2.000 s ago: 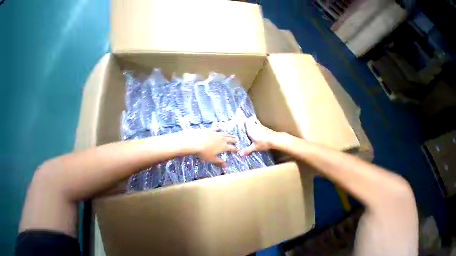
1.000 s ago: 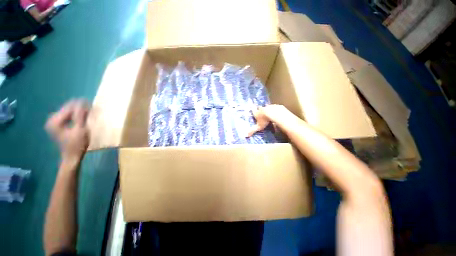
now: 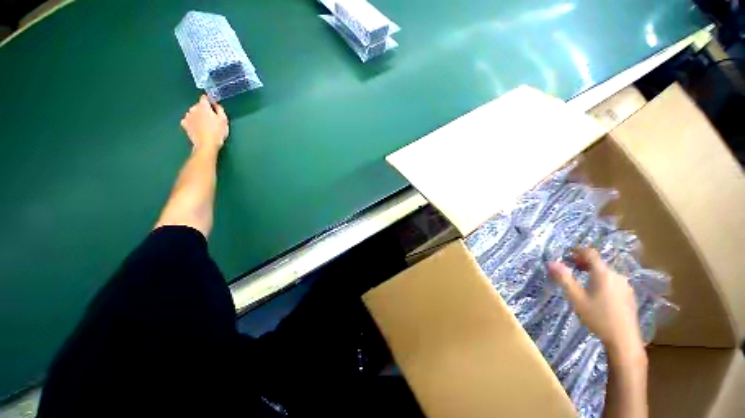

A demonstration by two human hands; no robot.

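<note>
My left hand (image 3: 206,124) reaches over the green surface and its fingers pinch the near end of a bubble-wrapped unit (image 3: 214,51) lying there. Another pack of bubble-wrapped units (image 3: 363,26) lies farther right on the green surface. My right hand (image 3: 595,295) is over the open carton (image 3: 466,326), fingers apart and curved, holding nothing that I can see. Bubble-wrapped units (image 3: 523,261) stand close together in rows inside the carton, their crinkled plastic ends up.
The wide green surface (image 3: 310,163) has a pale metal edge rail (image 3: 327,245) running diagonally beside the carton. A carton flap (image 3: 498,155) lies over the rail and the surface edge. Other carton flaps fold outward.
The view has turned left towards the green surface. My left hand has reached out to a wrapped unit there. My right hand has lifted from the row's right end and is over the packed units.
</note>
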